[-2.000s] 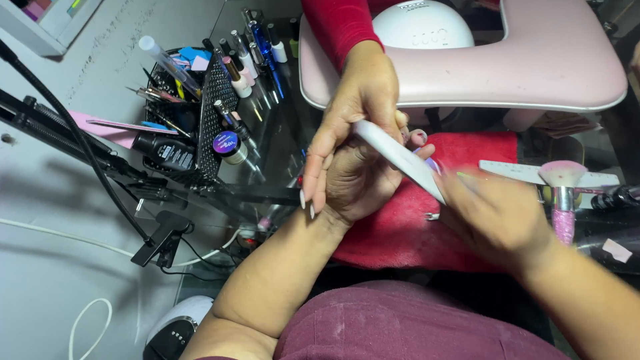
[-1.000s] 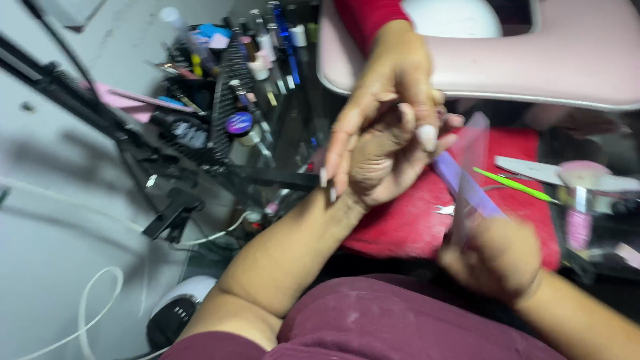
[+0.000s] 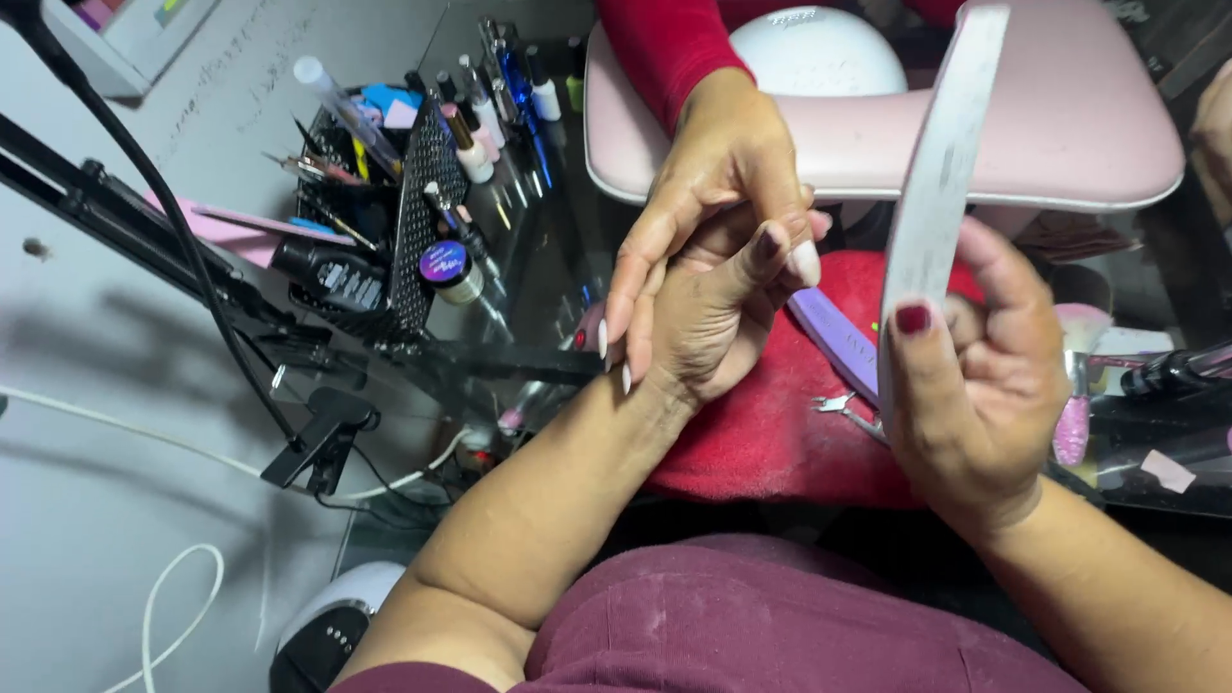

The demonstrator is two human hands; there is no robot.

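Note:
My left hand [image 3: 727, 313] grips the fingers of another person's hand [image 3: 736, 159], which reaches in from the top in a red sleeve and has long pale nails. The other person's fingers lie over my palm and wrist. My right hand [image 3: 991, 385] holds a long white nail file [image 3: 938, 173] upright, with my thumb on its flat face. Under the hands lies a red towel [image 3: 760, 452]. On it rest a purple nail file [image 3: 837, 342] and metal cuticle nippers [image 3: 837, 404], both partly hidden behind my right hand and the white file.
A pink padded armrest [image 3: 847, 154] and a white domed lamp [image 3: 818, 53] stand at the top. Nail polish bottles [image 3: 469, 144], a jar [image 3: 450, 272] and a black mesh organizer [image 3: 409, 221] are at left, beside a black clamp [image 3: 322, 438]. A pink-handled brush [image 3: 1070, 423] lies at right.
My right hand has raised the white file away from the other person's nails and turned it upright. A second ago it was lower, beside the purple file. My left hand keeps its hold.

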